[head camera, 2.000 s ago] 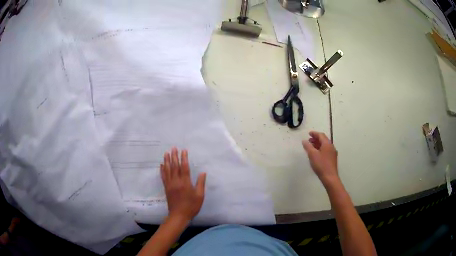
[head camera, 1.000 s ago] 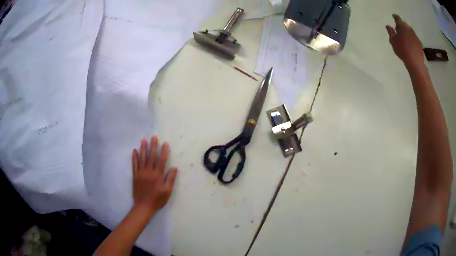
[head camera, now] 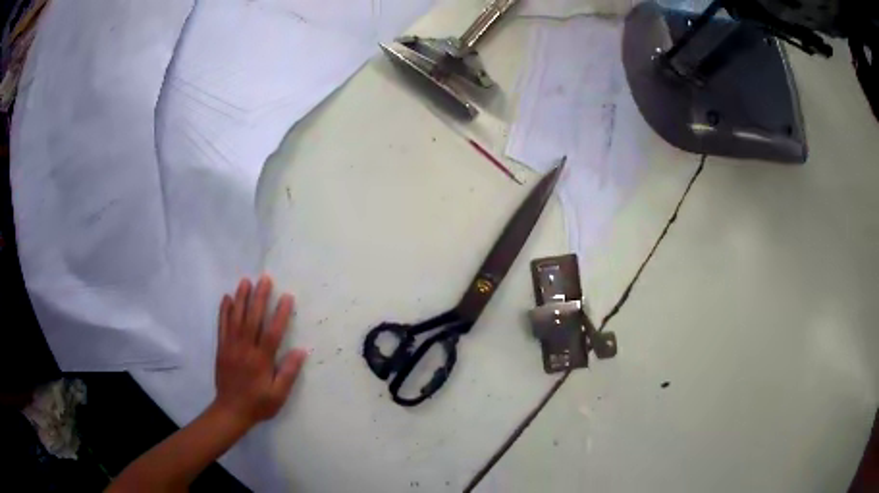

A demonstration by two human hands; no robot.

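Note:
My left hand (head camera: 253,349) lies flat, fingers spread, on the edge of the large white marker paper (head camera: 116,221) at the left. It holds nothing. My right hand is not in view; only a bit of skin shows at the bottom right rim. The tailor's shears (head camera: 472,289) lie on the table with blades pointing up and right, black handles nearest me. A small shiny cloth clamp (head camera: 561,313) lies right of the shears. A thin red stick-like thing (head camera: 494,160) lies by the blade tip.
A wide metal plate with a handle (head camera: 434,77) stands at the top. The cutting machine's base plate (head camera: 718,96) is at the top right. A smaller paper piece (head camera: 569,106) lies between them. A dark seam crosses the pale table (head camera: 752,289). The table edge is at lower left.
The view has moved closer and turned, so the shears look larger. My right hand reached out to the right and has left the picture. My left hand stays flat on the paper.

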